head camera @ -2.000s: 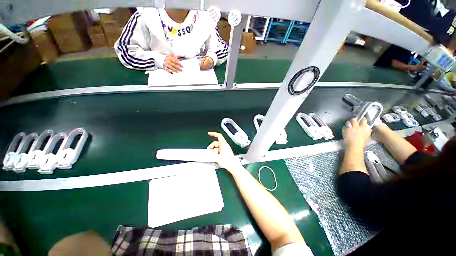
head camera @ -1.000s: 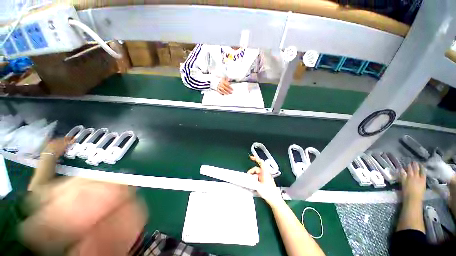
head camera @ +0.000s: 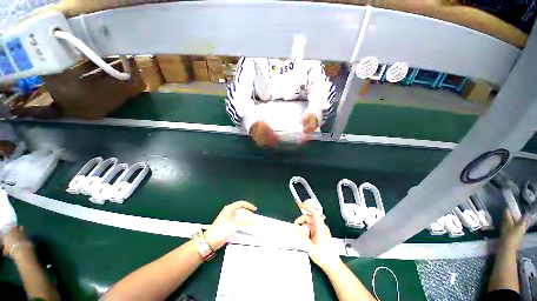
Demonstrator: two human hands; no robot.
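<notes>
My right hand (head camera: pixel 315 235) grips the right end of a narrow white strip (head camera: pixel 274 231) over the near belt rail. My left hand (head camera: pixel 232 220), with a wristband, is at the strip's left end, fingers bent; whether it pinches anything is not clear. A white sheet (head camera: pixel 266 273) lies on the green worktop just below the strip, cut off by the lower edge. A white looped plastic unit (head camera: pixel 305 191) lies on the belt just beyond my right hand. Two more units (head camera: pixel 351 206) lie right of it. No single label can be made out.
A row of looped units (head camera: pixel 109 181) and clear bags (head camera: pixel 32 167) are at left. A slanting post (head camera: pixel 447 170) partly hides units at right. Bubble wrap (head camera: pixel 450 282) and a thin ring (head camera: pixel 385 285) lie near right. Neighbours' arms show both sides; a person sits opposite.
My left hand has come in to the strip's left end. The view has shifted. The hands of the person opposite have moved nearer the belt and blur. The left neighbour's hand has left the row of units.
</notes>
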